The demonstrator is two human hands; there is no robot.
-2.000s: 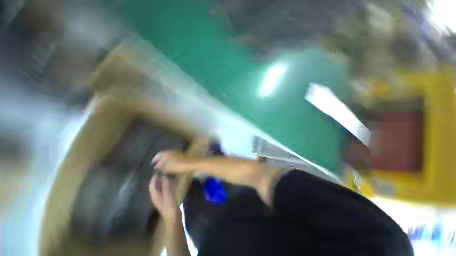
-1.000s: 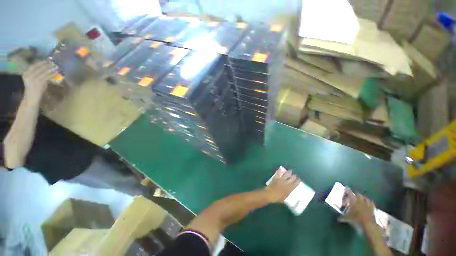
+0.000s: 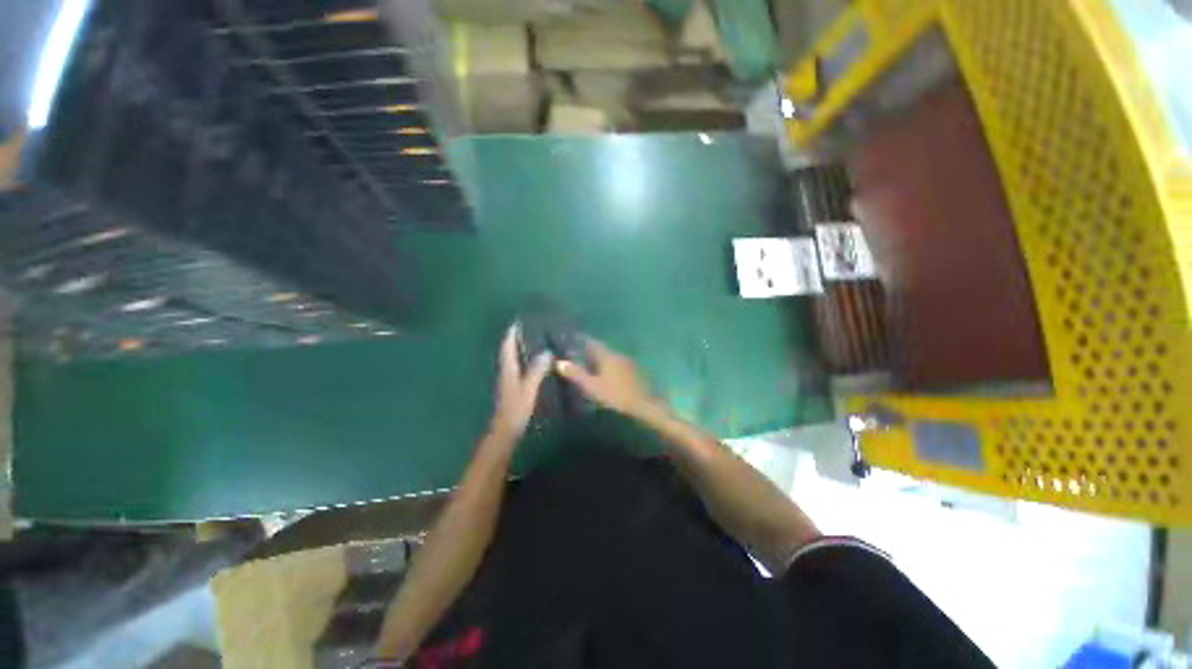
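My left hand [image 3: 518, 382] and my right hand [image 3: 612, 379] are close together over the green packing table [image 3: 628, 294], near my body. They hold dark retail boxes [image 3: 546, 337] between them, thumbs on the near side. The boxes are blurred, so I cannot tell how many there are. Two white-faced retail boxes lie to the right: one [image 3: 774, 267] on the table end, the other [image 3: 846, 251] over the roller conveyor.
Tall black stacked boxes [image 3: 235, 170] stand on the table at the left. The yellow punched guard [image 3: 1098, 222] and red-brown curtain [image 3: 948, 222] are at the right. Roller conveyor [image 3: 852, 327] meets the table end. An open carton [image 3: 281, 604] is below the near edge. Brown cardboard [image 3: 595, 37] lies beyond.
My hands have left the white-faced boxes and come together near my body, holding dark-faced boxes. The view has turned toward the yellow guard; the other person at the left is out of view.
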